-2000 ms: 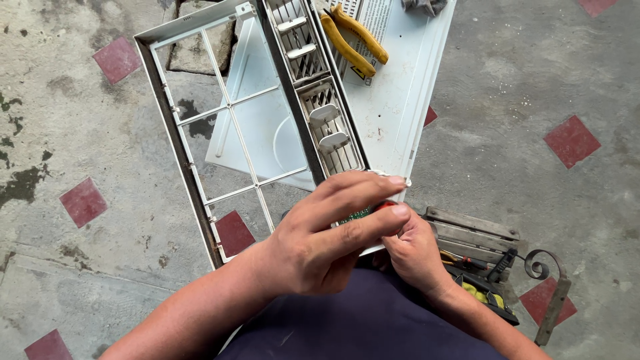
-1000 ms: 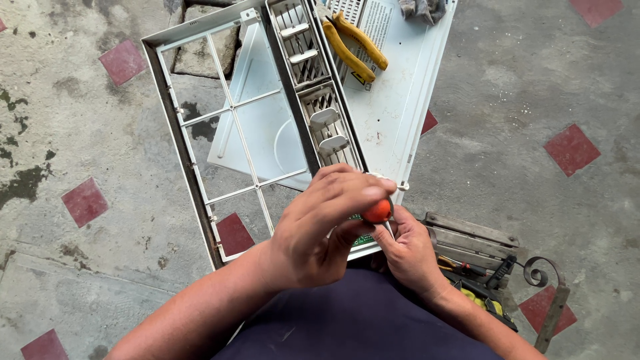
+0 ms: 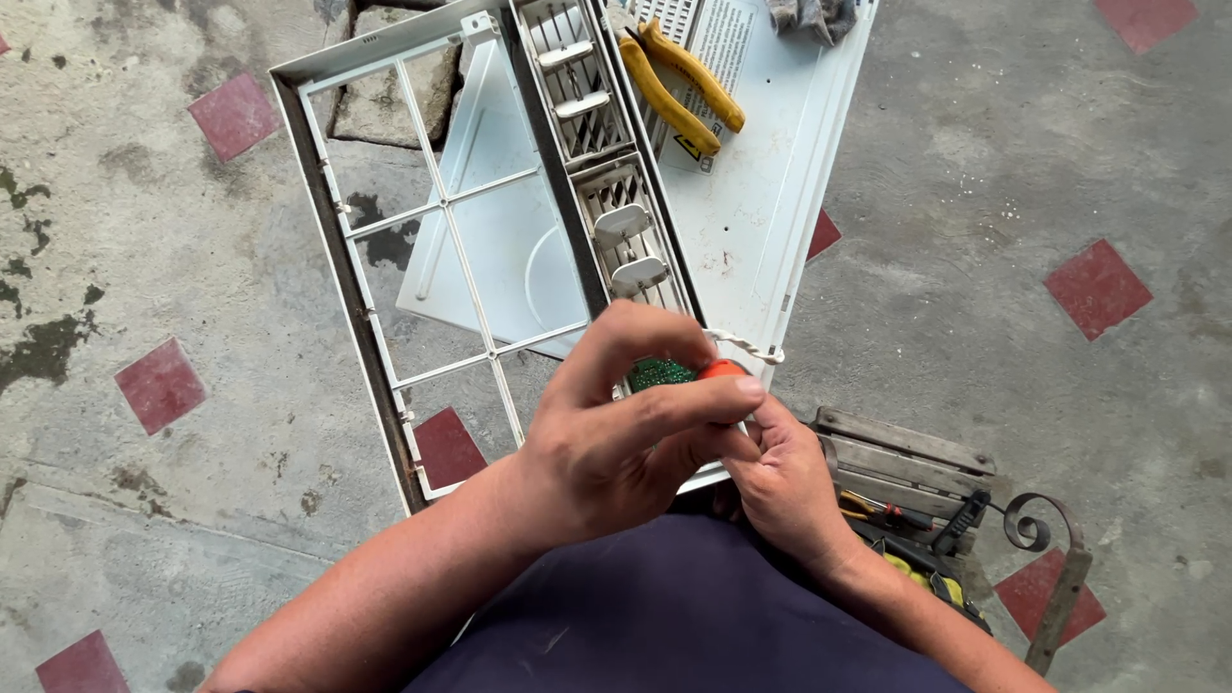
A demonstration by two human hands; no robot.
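My left hand (image 3: 616, 433) curls its fingers around the orange end (image 3: 722, 369) of a tool, probably a screwdriver; its lower part is hidden. Against it on the right is my right hand (image 3: 789, 472), fingers bent inward at the lower corner of a white plastic appliance frame (image 3: 438, 202); what they grip is hidden. A green circuit board (image 3: 659, 373) shows between my left fingers and the frame's vent section. A twisted white cable (image 3: 746, 345) lies just above my hands. White louvre vanes (image 3: 623, 223) line the narrow vent.
Yellow-handled pliers (image 3: 679, 91) lie on a white panel (image 3: 741, 221) beyond the frame, near a grey cloth (image 3: 813, 17). At right stand a wooden slatted seat (image 3: 905, 452) with a scrolled metal arm (image 3: 1035, 520) and a bag of tools (image 3: 914, 558). The floor is concrete with red tiles.
My left hand's fingers have shifted around the orange end, which showed more fully one second ago. My right hand stays at the frame's lower corner.
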